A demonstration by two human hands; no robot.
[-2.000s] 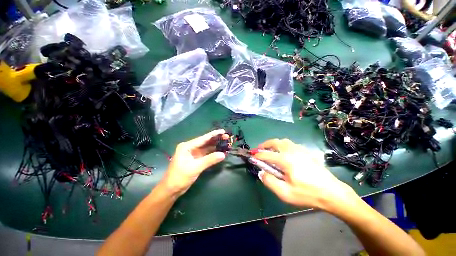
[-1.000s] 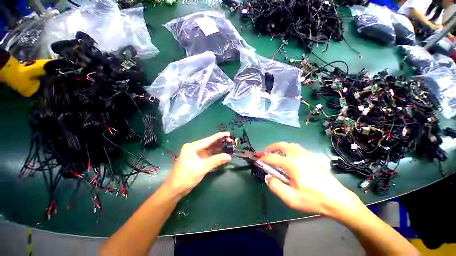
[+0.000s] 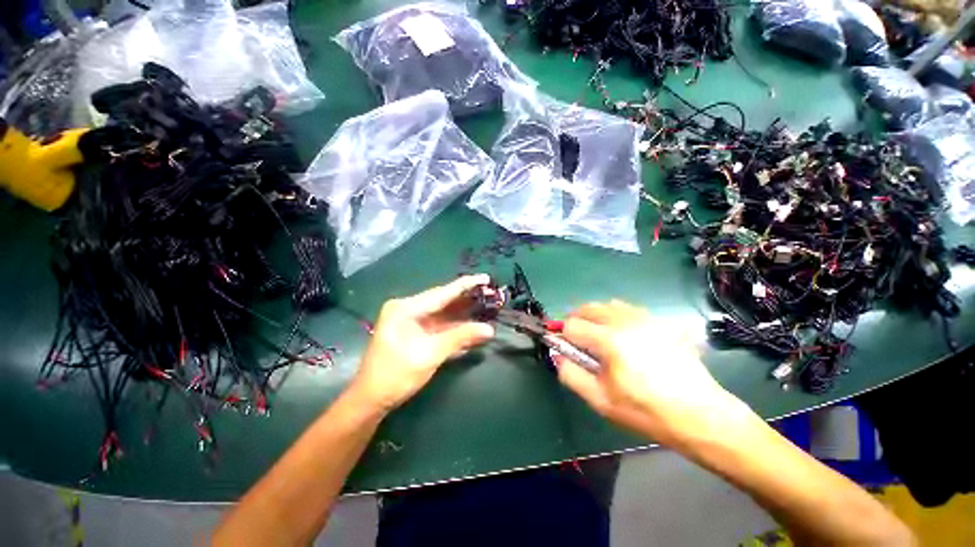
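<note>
My left hand pinches a small black housing between thumb and fingertips, with small reddish and pale bits at its opening. My right hand grips pliers with red-and-pale handles. The dark jaws point left and meet the housing; whether they close on a part inside it cannot be told. A black cable lead shows behind the jaws and partly under the right hand.
A left cable pile has red-tipped ends. A tangled right cable pile and a far cable pile lie on the green table. Clear bags lie beyond my hands. A yellow-and-black tool is at the left edge.
The view has shifted slightly. The pliers' handles look closer together than a second ago, and their jaws reach further into the housing's opening. Both hands keep their holds.
</note>
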